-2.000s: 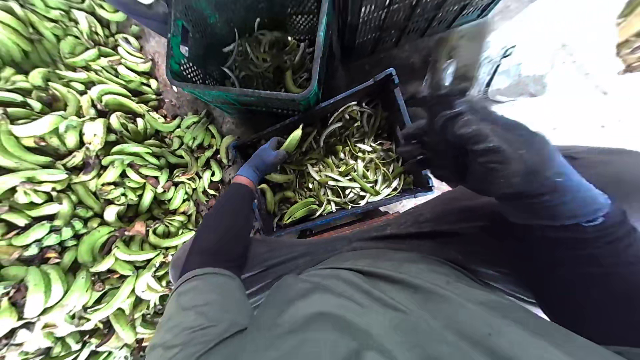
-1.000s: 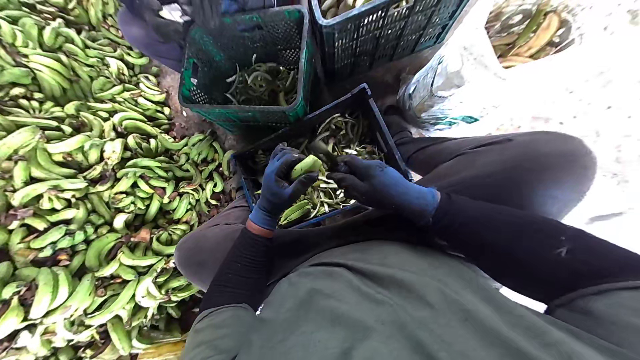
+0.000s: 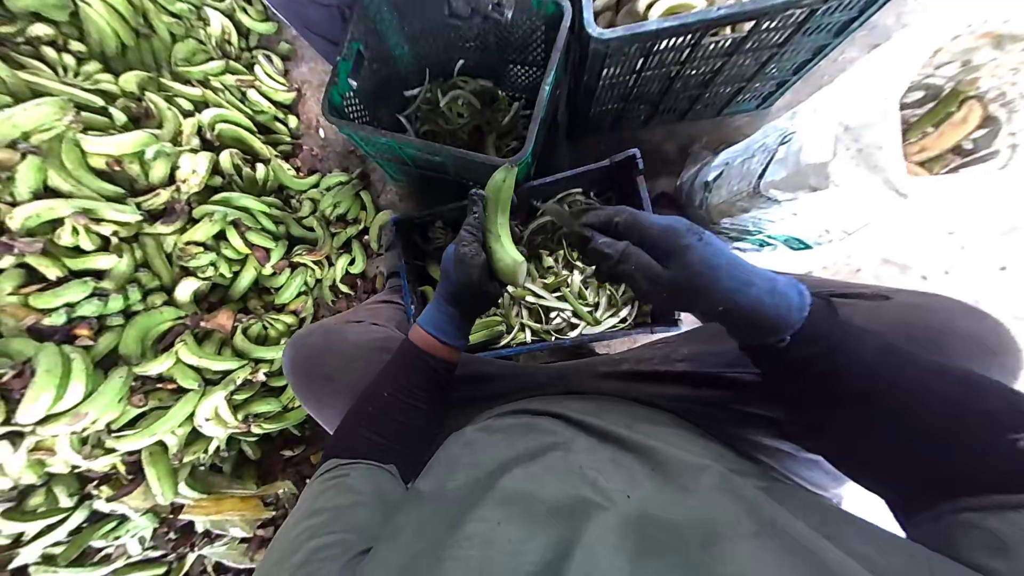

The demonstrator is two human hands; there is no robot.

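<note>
In a blue glove with dark fingers, my left hand [image 3: 468, 276] holds a green plantain [image 3: 502, 228] upright over the left part of a dark blue crate [image 3: 552, 349]. Green and pale strips of peel [image 3: 580, 300] fill much of that crate. My right hand [image 3: 668, 260], gloved the same way, is just right of the plantain, above the peels, its fingers pointing left. Whether something small lies between its fingers is hidden by blur and the dark glove.
A large heap of green plantains [image 3: 200, 240] covers the floor at the left. Behind the crate stand a green crate [image 3: 448, 160] with peels and a dark crate [image 3: 712, 68] with pale pieces. A whitish plastic sack [image 3: 800, 160] is at right. Another person's dark clothing [image 3: 318, 24] shows at top.
One second ago both hands were together at the plantain; now my right hand is apart from it, to the right. My left hand still holds a plantain, now more upright.
</note>
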